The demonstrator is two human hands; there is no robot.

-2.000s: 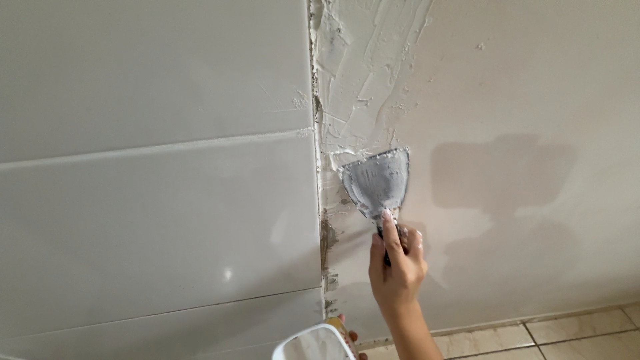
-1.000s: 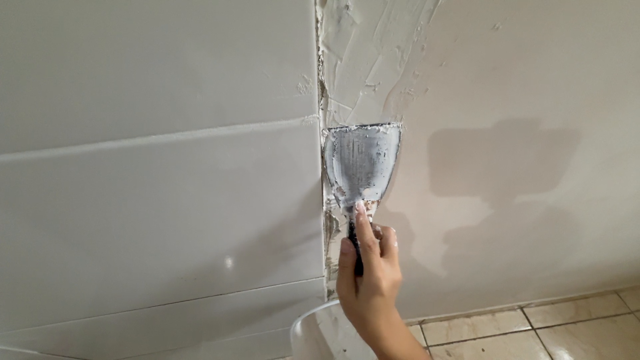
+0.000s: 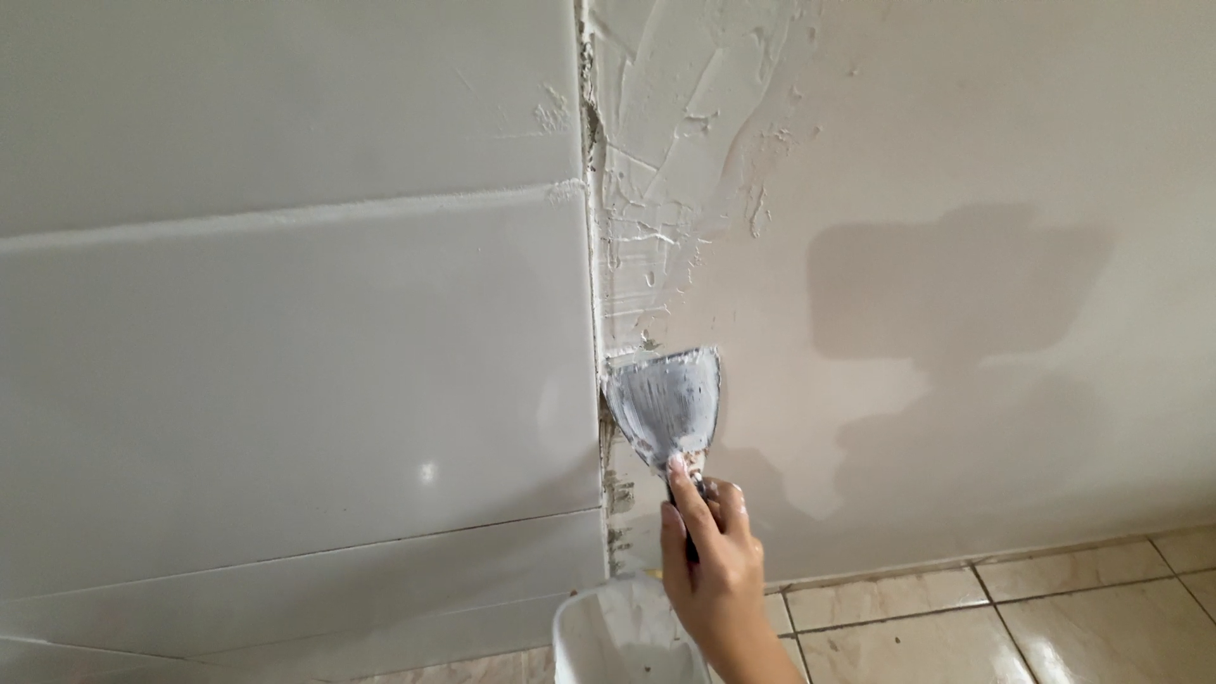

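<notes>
My right hand grips the black handle of a putty knife, with the index finger pressed on its neck. The wide metal blade is smeared with white filler, and its top edge lies against the painted wall beside the tile edge. Above the blade, wet white filler covers a ridged strip of wall. A white plastic container stands out at the bottom, partly hidden by my right hand and forearm. My left hand is out of sight.
Large glossy grey-white wall tiles fill the left side, with a rough gap along their edge. A plain painted wall carrying a shadow is on the right. Beige floor tiles run along the bottom right.
The putty knife in my right hand has moved down the strip beside the tile edge, below the wet filler. Fingers seen at the container two seconds ago are no longer visible.
</notes>
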